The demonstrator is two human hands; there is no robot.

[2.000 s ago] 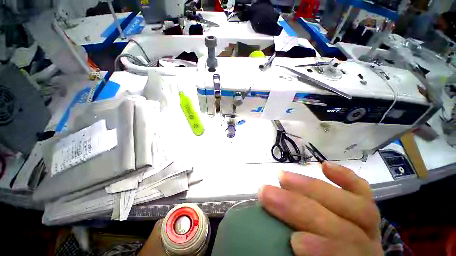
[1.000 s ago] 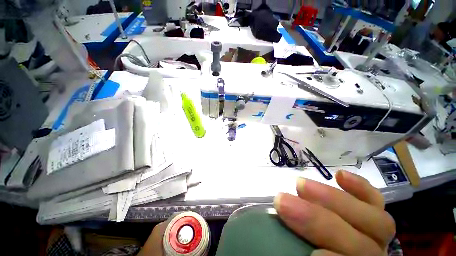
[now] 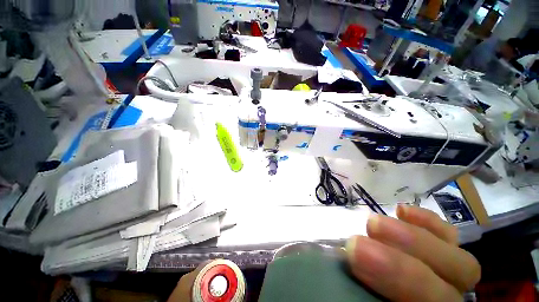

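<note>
My right hand (image 3: 414, 253) is around a sage green flask cup (image 3: 319, 274) at the bottom centre, close to the camera. A bit of its steel rim shows at the top. The cup runs off the lower edge. My left hand (image 3: 182, 289) is mostly cut off at the bottom edge. It is at the side of the vacuum flask, whose red-and-white stopper (image 3: 218, 288) points up towards me. The flask body is out of the picture. Both are in front of the sewing table's near edge.
A bundle of grey-white cut pieces (image 3: 112, 194) with a printed label lies at left. The white sewing machine (image 3: 378, 138) stands behind. A lime-green item (image 3: 228, 147), black fabric scissors (image 3: 332, 187) and thread snips (image 3: 369, 199) lie near it. Other machine tables stand further back.
The view has tilted up, showing more of the back tables. My right hand and the cup have shifted slightly right, and the cup's steel rim now shows. The flask stopper sits a little lower.
</note>
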